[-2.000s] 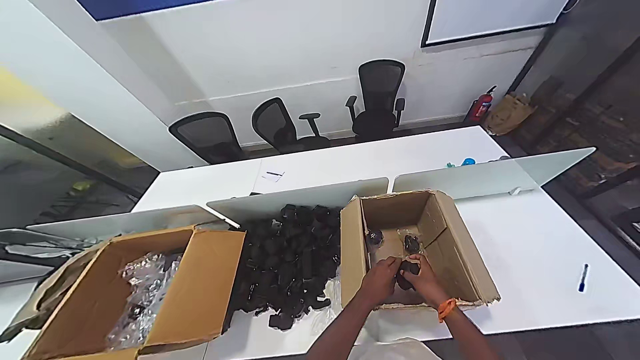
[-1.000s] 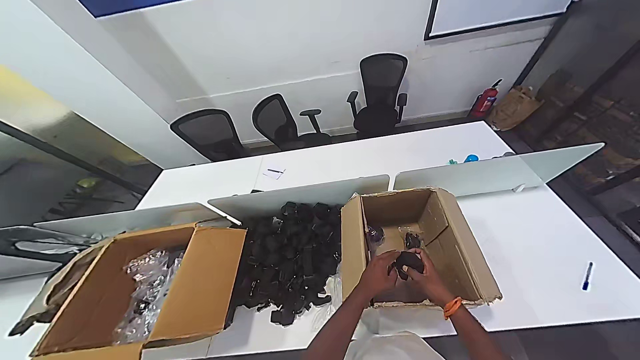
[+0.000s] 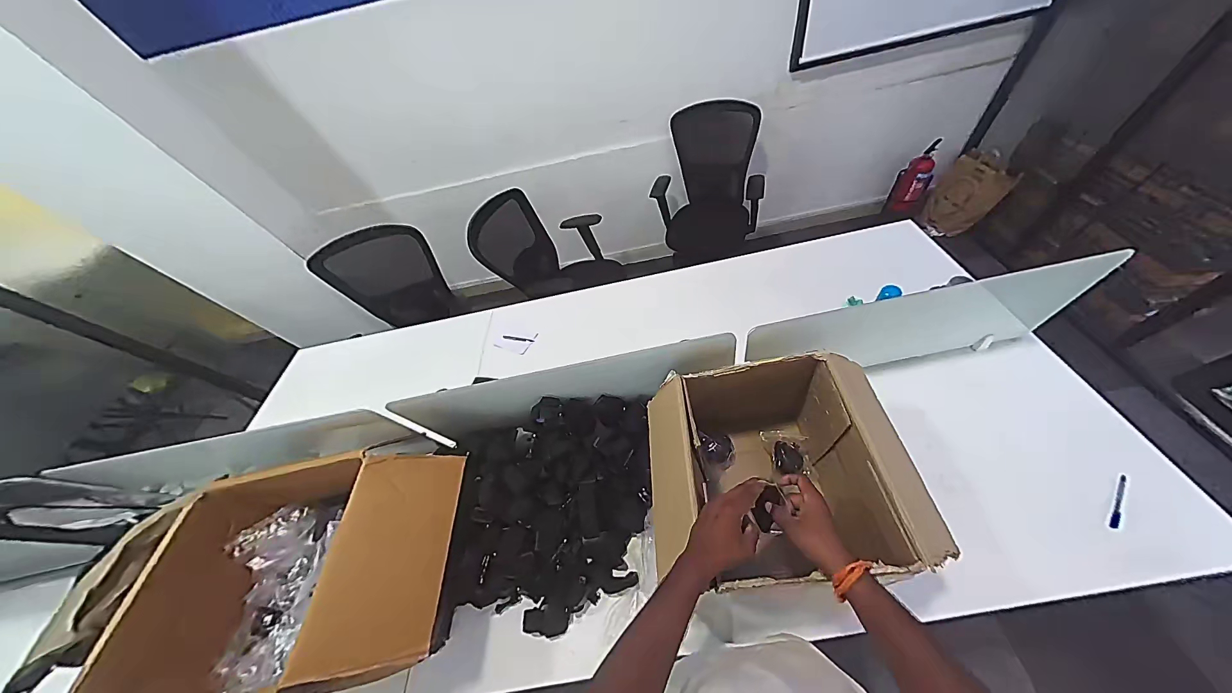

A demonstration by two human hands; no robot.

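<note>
My left hand [image 3: 727, 527] and my right hand [image 3: 807, 520] meet over the near part of an open cardboard box [image 3: 674, 481]. Between their fingers they hold a small black object [image 3: 767, 507], which seems to have clear plastic film about it. Deeper in that box lie a dark item in clear wrapping [image 3: 789, 455] and, by the left wall, a dark rounded item [image 3: 715, 449]. An orange band circles my right wrist. Left of the box spreads a heap of black parts [image 3: 558, 500], too jumbled to name.
Another open cardboard box [image 3: 399, 558], holding clear plastic bags [image 3: 274, 587], stands at the left. Frosted divider panels [image 3: 587, 385] cross the white table [image 3: 1020, 481]. A pen [image 3: 1117, 501] lies at the right. Office chairs [image 3: 717, 173] and a fire extinguisher [image 3: 910, 181] stand beyond.
Both hands stay over the box with the black object. My fingers have shifted around it, and clear film now shows near my right fingertips.
</note>
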